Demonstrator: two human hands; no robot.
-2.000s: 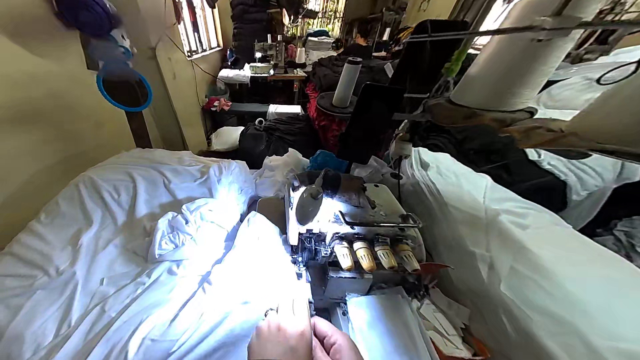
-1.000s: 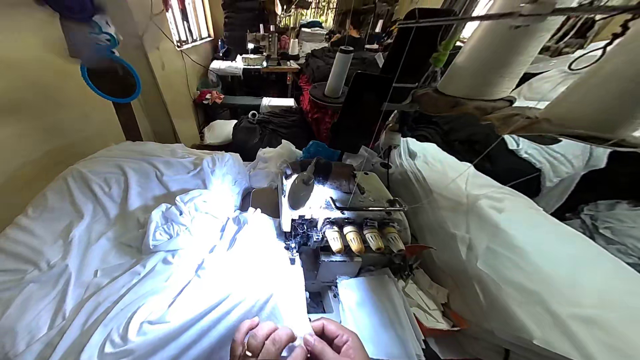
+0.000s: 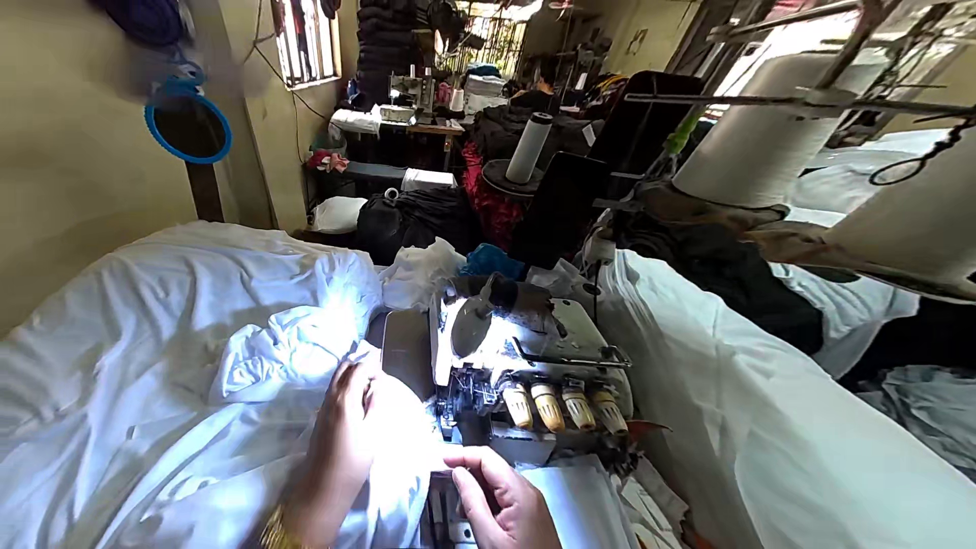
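Observation:
White fabric (image 3: 404, 427) lies brightly lit at the needle area of an overlock sewing machine (image 3: 534, 343), which has several yellowish tension knobs (image 3: 547, 408). My left hand (image 3: 347, 442) rests at the left part of this fabric, fingers pointing forward and slightly bent; glare hides whether they pinch it. Just before the presser area, my right hand (image 3: 503, 496) pinches the fabric's edge between thumb and forefinger. A gold-coloured band shows at my left wrist.
White cloth (image 3: 152, 328) is heaped on the left, and more white cloth (image 3: 732, 396) runs along the right. Large thread cones (image 3: 755, 130) stand at upper right. A blue-rimmed round mirror (image 3: 187, 126) hangs at left. Farther back, a person (image 3: 538, 97) is near dark cloth.
My left hand has moved forward and left, away from my right hand; they were close together at the fabric's near edge before. My right hand still pinches the edge.

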